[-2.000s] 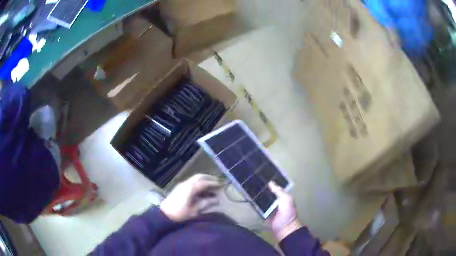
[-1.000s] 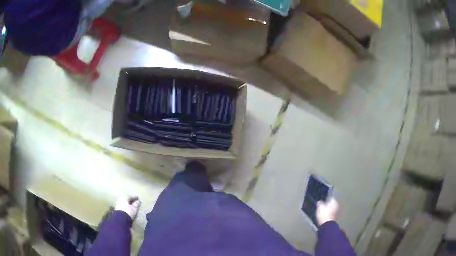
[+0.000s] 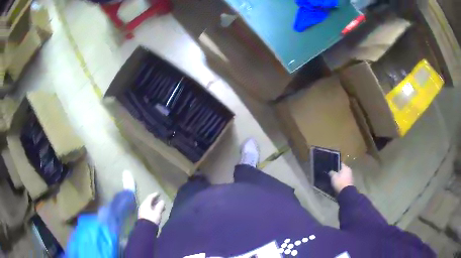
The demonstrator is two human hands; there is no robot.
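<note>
My right hand [image 3: 342,179] holds a small silver-framed solar panel [image 3: 325,170] by its lower right part, with its dark face up. My left hand [image 3: 151,208] is at the lower left, away from the panel, with fingers curled; I cannot make out anything in it. An open carton [image 3: 212,151] stands on the floor in front of my feet. It is filled with dark solar panels [image 3: 184,101] on edge in rows, and one panel edge near the middle shines bright.
Another open carton [image 3: 63,126] with dark panels stands at the left. A green bench [image 3: 283,38] bears a blue crumpled item [image 3: 313,15]. Brown boxes [image 3: 323,118] and a yellow sheet [image 3: 415,98] are at the right. A red stool [image 3: 144,17] is at the top. A person in blue [image 3: 93,237] is at lower left.
The view has turned, bringing the green bench and yellow sheet further in. The person in blue has come into view at lower left. The panel stays in my right hand.
</note>
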